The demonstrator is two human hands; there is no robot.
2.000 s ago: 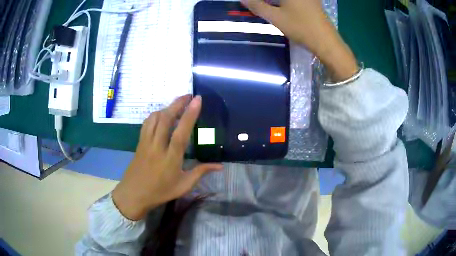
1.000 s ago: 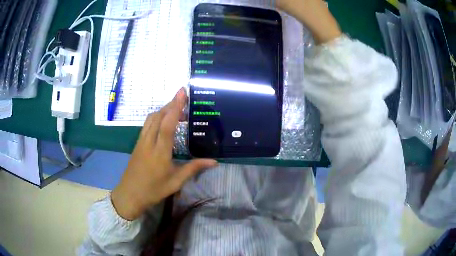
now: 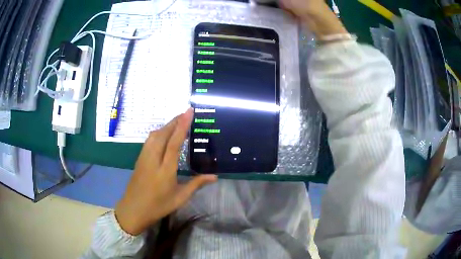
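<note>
The tablet (image 3: 235, 76) lies flat on a bubble bag (image 3: 298, 146), its black screen showing rows of green and white text and a bright light streak. My left hand (image 3: 162, 169) is at the tablet's lower left corner, fingertips against the left edge and thumb at the bottom edge, fingers spread. My right hand (image 3: 308, 12) is beyond the tablet's top right, cut off by the picture's top edge. A greyish thing shows at its fingers, but whether it is held is hidden. A pen (image 3: 121, 86) lies on the record sheet (image 3: 149, 76).
A white power strip (image 3: 68, 109) with a black adapter (image 3: 71, 52) and looped white cords lies left. Bagged slabs stand at far left (image 3: 25, 55) and right (image 3: 404, 76). The green bench (image 3: 116, 149) ends in front of my body. Another person's sleeve (image 3: 437, 197) shows lower right.
The tablet's screen changed from green and orange squares to the text list. My right hand moved off the tablet's top to beyond it. My left hand stays beside the tablet.
</note>
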